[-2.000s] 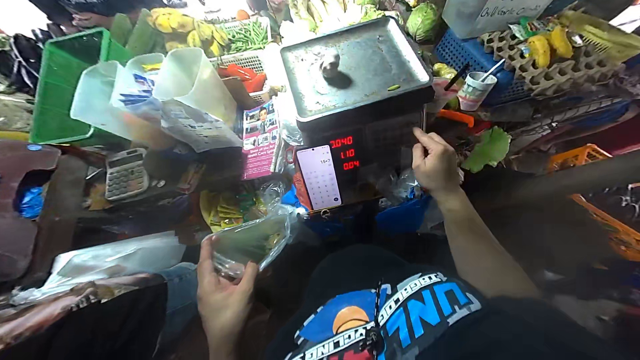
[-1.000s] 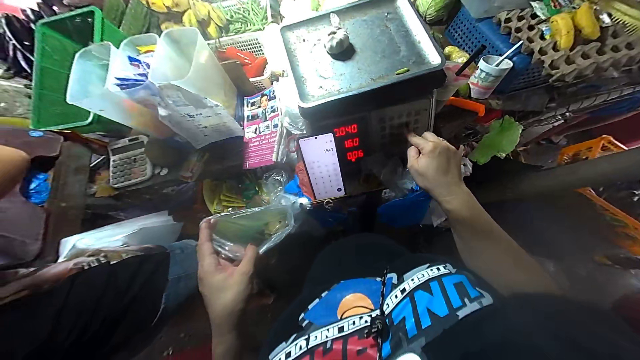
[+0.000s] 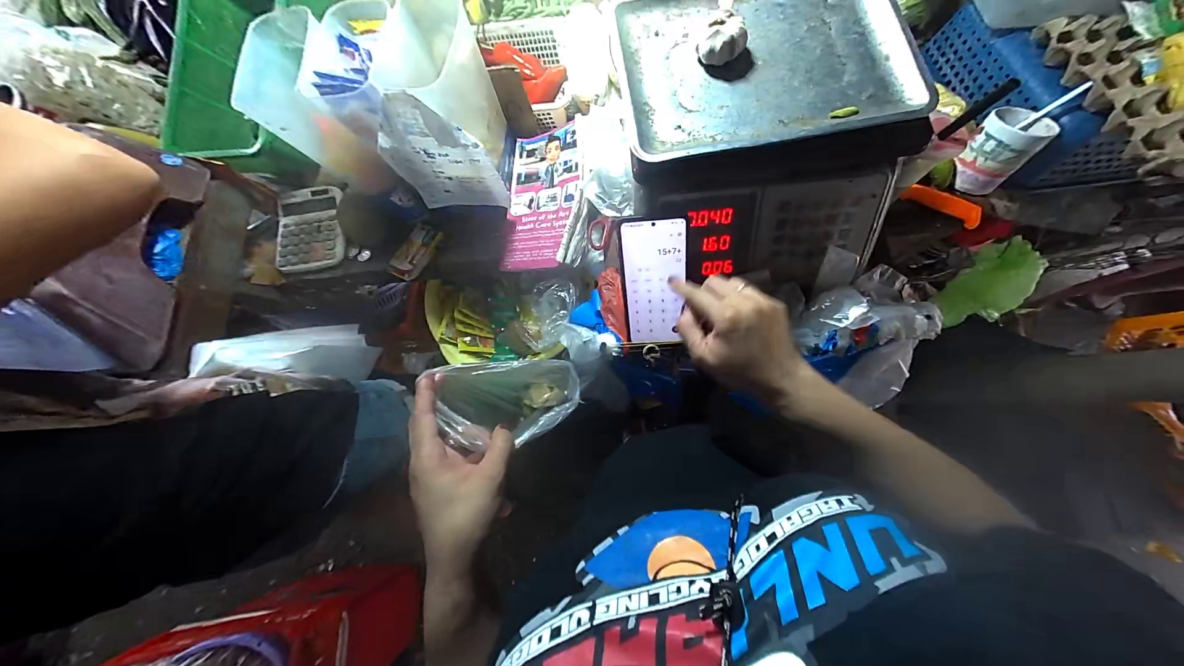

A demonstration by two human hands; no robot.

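My left hand (image 3: 462,462) grips a clear plastic bag (image 3: 499,402) by its opening; something pale green lies inside the bag. With its index finger at the calculator screen of an upright smartphone (image 3: 653,277), my right hand (image 3: 740,338) holds nothing; its other fingers are curled. The phone leans against the front of a digital scale (image 3: 823,222) with red lit digits. A garlic bulb (image 3: 721,42) sits on the scale's metal tray (image 3: 786,92), and a small green scrap (image 3: 844,112) lies near the tray's front edge.
Clear plastic containers (image 3: 444,55), a desk calculator (image 3: 310,229) and a printed magazine (image 3: 546,199) are left of the scale. To its right are a cup with a straw (image 3: 1004,148), a blue basket (image 3: 980,55) and a leaf (image 3: 992,282). Another person's arm (image 3: 74,199) enters at left.
My right hand has moved left from the scale's keypad to the phone screen. My left hand still holds the bag. Another person's arm has come further in at left.
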